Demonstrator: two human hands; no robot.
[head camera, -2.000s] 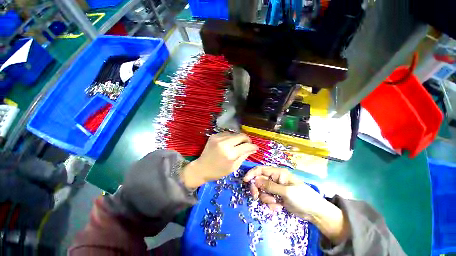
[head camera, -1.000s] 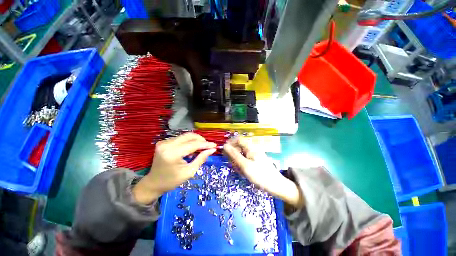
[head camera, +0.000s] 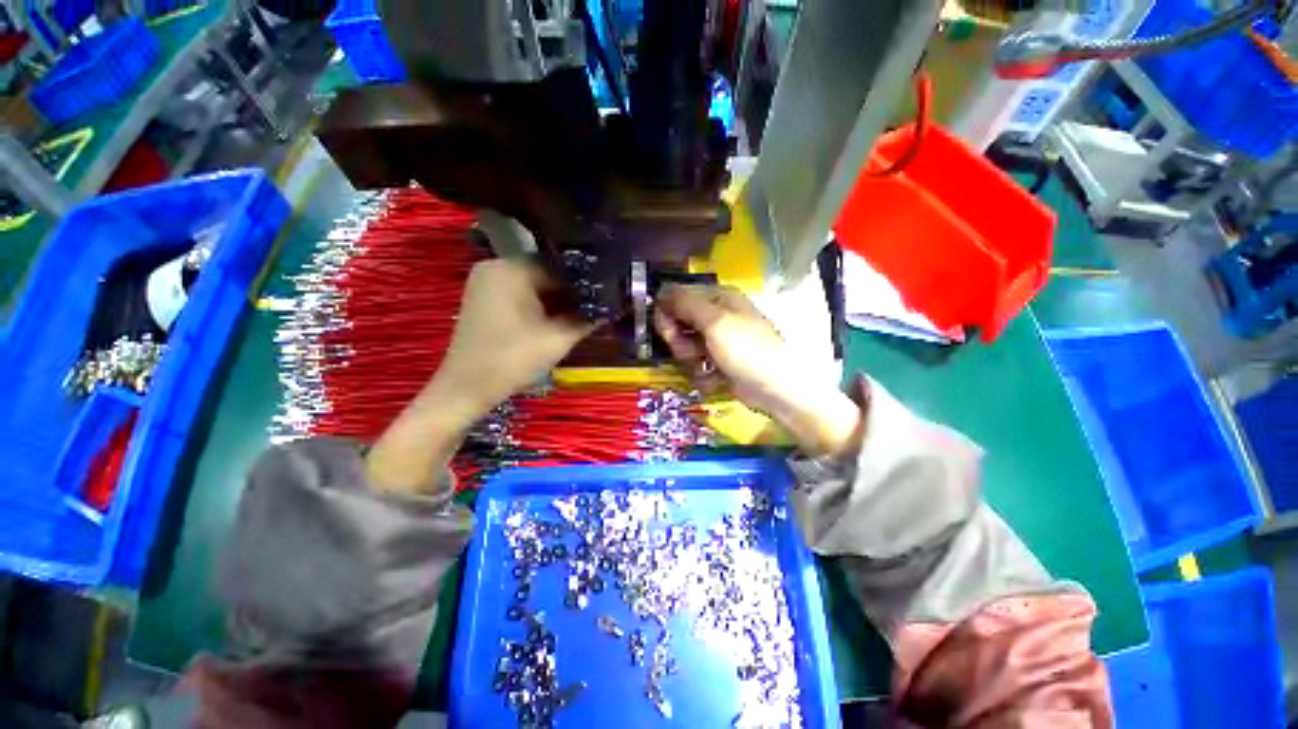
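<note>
My left hand (head camera: 505, 335) and my right hand (head camera: 719, 342) are at the die (head camera: 639, 292) of the dark press (head camera: 570, 157), one on each side. The fingertips are partly hidden and blurred; what they hold cannot be made out. A large pile of red leads (head camera: 377, 321) with silvery ends lies left of the press. A smaller group of red leads (head camera: 577, 425) lies between the yellow press base (head camera: 612, 376) and the shallow blue tray (head camera: 819, 627). Many loose metal terminals (head camera: 641, 563) are scattered in the tray.
A blue bin (head camera: 150, 477) with black and red leads stands at left. A red-orange bin (head camera: 947, 228) stands right of the press's grey upright (head camera: 840, 128), over white paper (head camera: 890, 306). Blue bins (head camera: 1160, 427) are at the far right, beside the green bench (head camera: 982, 427).
Both hands have moved forward and up, from above the near edge of the yellow base to the die under the press head. The smaller group of red leads and the tray's far edge are now uncovered.
</note>
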